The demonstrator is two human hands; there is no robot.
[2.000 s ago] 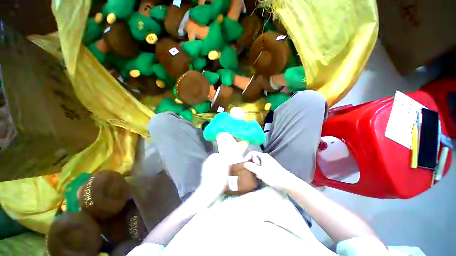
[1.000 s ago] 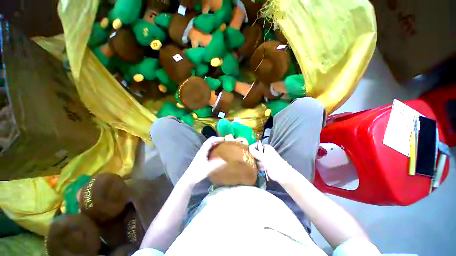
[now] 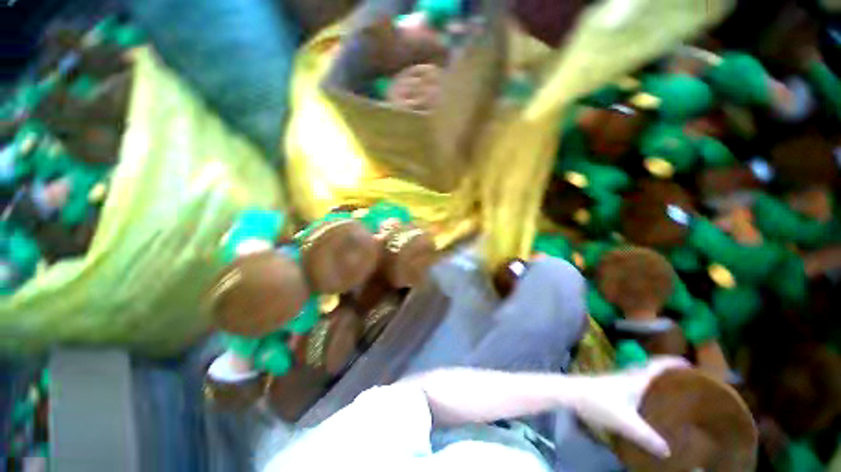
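Note:
The frame is blurred. My left hand [image 3: 636,406] reaches to the lower right with its thumb and fingers spread around the edge of a plush toy's brown pot [image 3: 705,426]. The pot's round underside faces up, and the rest of that toy is hidden or cannot be made out. My right hand is out of the picture.
Several plush toys [image 3: 258,293] lie in a pile left of my knee [image 3: 544,300]. A yellow sack [image 3: 512,189] with many toys fills the right side. Another pale yellow sack [image 3: 175,240] stands at left, with toys beyond it. An open carton [image 3: 396,138] stands behind.
The view has swung left, so the front sack now lies at the right and the red stool is gone. My left hand and the pot have shifted right in view; my right hand has left it.

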